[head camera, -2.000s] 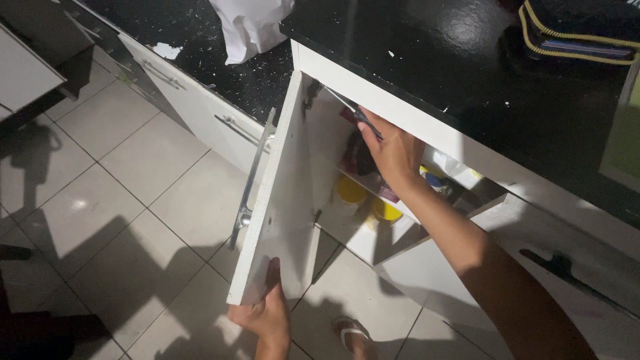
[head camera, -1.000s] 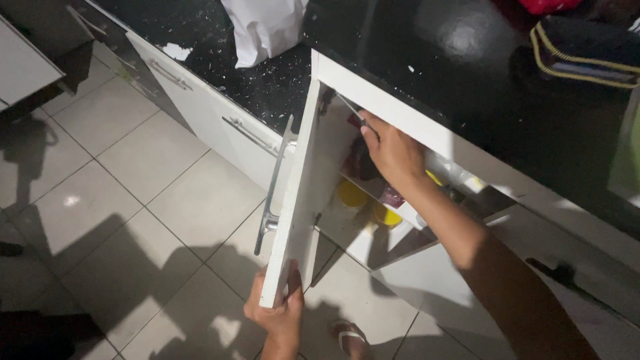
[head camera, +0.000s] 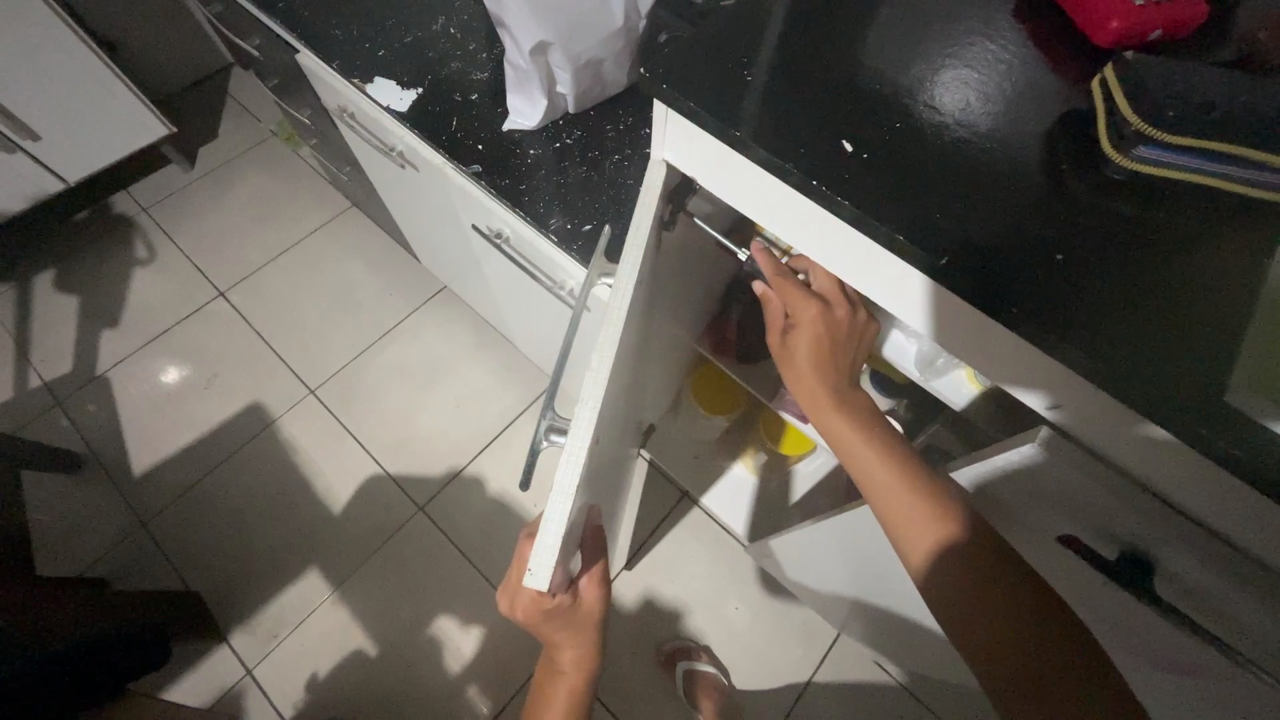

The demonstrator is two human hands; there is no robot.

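My left hand (head camera: 562, 590) grips the outer edge of a white cabinet door (head camera: 612, 380), which stands open with a metal bar handle (head camera: 565, 370) on its face. Inside the top of the cabinet, my right hand (head camera: 815, 320) is closed around a screwdriver (head camera: 718, 237); its handle is mostly hidden by the fingers. The metal shaft points up and left, its tip at or close to the dark hinge (head camera: 678, 203) near the door's upper corner. Whether the tip sits in a screw cannot be told. Yellow-lidded containers (head camera: 787, 434) stand on the shelves below the right hand.
A black countertop (head camera: 800, 110) with scattered white crumbs runs above the cabinet. On it lie a white plastic bag (head camera: 570, 60), a dark case with yellow zipper trim (head camera: 1190, 130) and a red item (head camera: 1135, 20). Another white door (head camera: 900, 560) stands open at the right. A sandaled foot (head camera: 695, 675) is below.
The door's free edge and my left hand have swung to the right since two seconds ago. My right hand stays by the hinge with the screwdriver. More of the red item shows.
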